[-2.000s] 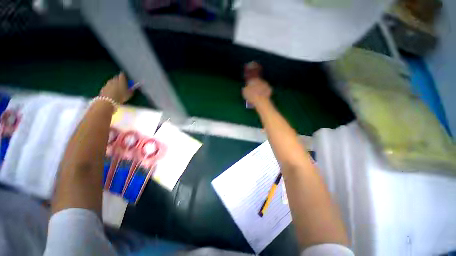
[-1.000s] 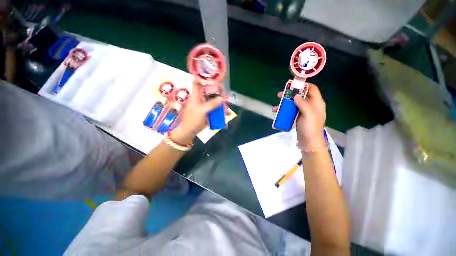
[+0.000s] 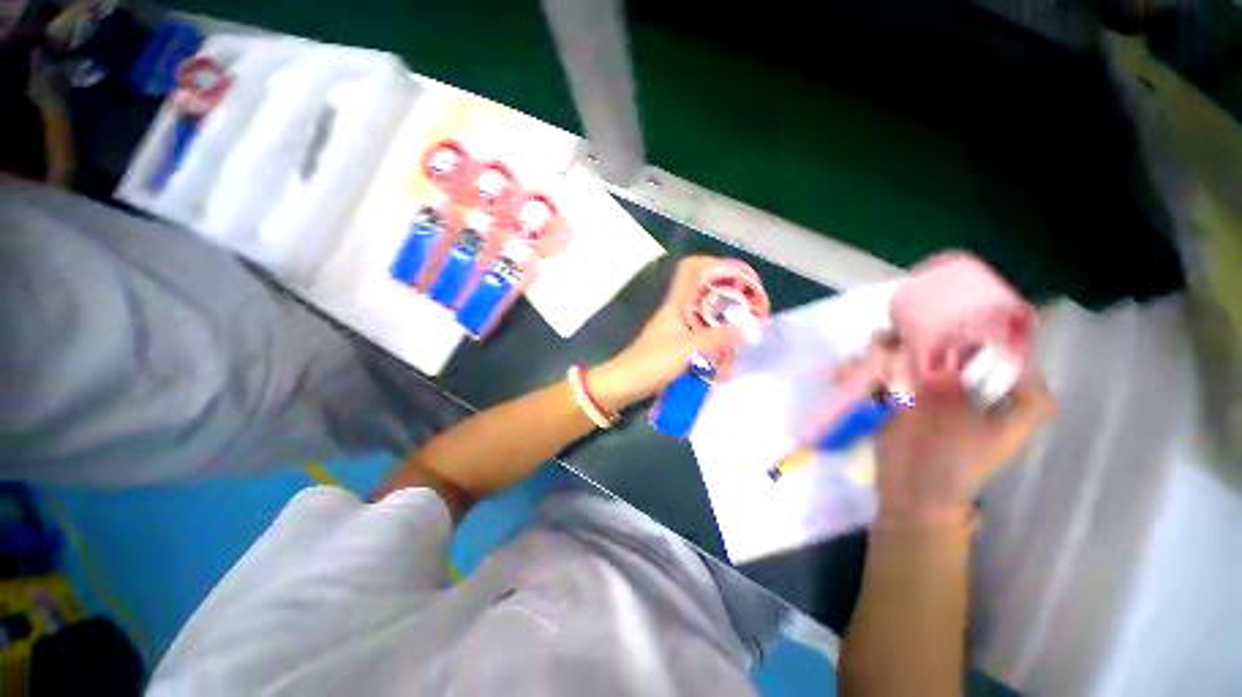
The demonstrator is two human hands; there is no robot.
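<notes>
My left hand (image 3: 667,334) holds a pink fan half-assembly (image 3: 731,297) by its round head, its blue battery cell (image 3: 681,404) pointing down over the dark green bench (image 3: 613,470). My right hand (image 3: 960,443) holds another pink fan unit (image 3: 964,320), blurred, above the record sheet (image 3: 763,507). A blue battery part shows left of that hand. A yellow and black marker (image 3: 801,463) lies on the sheet, partly hidden. Three fan half-assemblies (image 3: 470,245) lie side by side on white paper to the left.
A white foam tray (image 3: 293,150) with one fan unit (image 3: 202,89) is at the far left. White foam trays (image 3: 1076,463) stand at the right. A metal post (image 3: 595,82) rises beside the green conveyor belt (image 3: 776,123). Another person's arm is at the top left edge.
Both hands have come down and to the right with a fan unit each. Three fan units now show on the paper, where two showed before. The view has shifted.
</notes>
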